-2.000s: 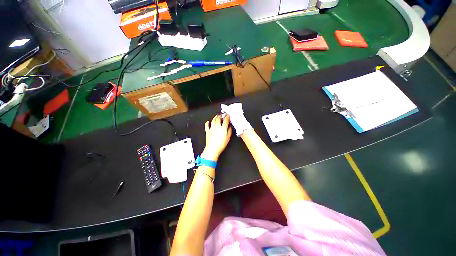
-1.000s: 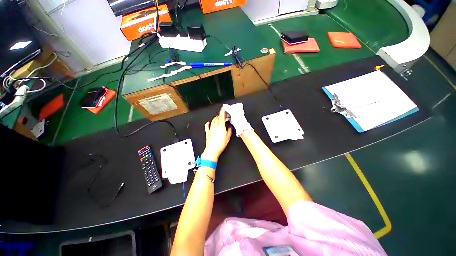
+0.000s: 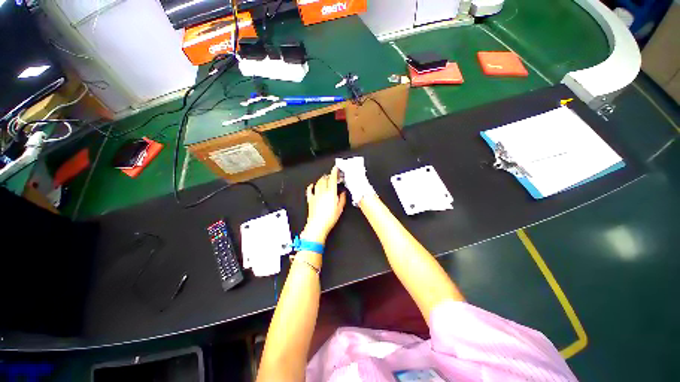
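My bare left hand (image 3: 325,205) and my white-gloved right hand (image 3: 354,180) meet over the black table (image 3: 335,250) in front of me. The fingers touch or nearly touch; whether a small thing is between them cannot be told. A white set-top box (image 3: 266,243) with dark corner dots lies left of my left hand, a black cable at its far edge. Another white set-top box (image 3: 421,189) lies right of my right hand. A black remote control (image 3: 224,255) with coloured buttons lies left of the left box.
A clipboard (image 3: 552,151) with white paper lies on the right. A loose cable connector (image 3: 179,286) lies at left. The rear bench holds a blue marker pen (image 3: 313,99) and a power strip (image 3: 274,69). Orange-red pads (image 3: 502,64) with some black units lie on the green conveyor. A black bin (image 3: 149,368) is below.
The orange-red pads and black units on the conveyor have moved left. My hands stay together in nearly the same place, with small finger shifts. The boxes and remote lie as before.
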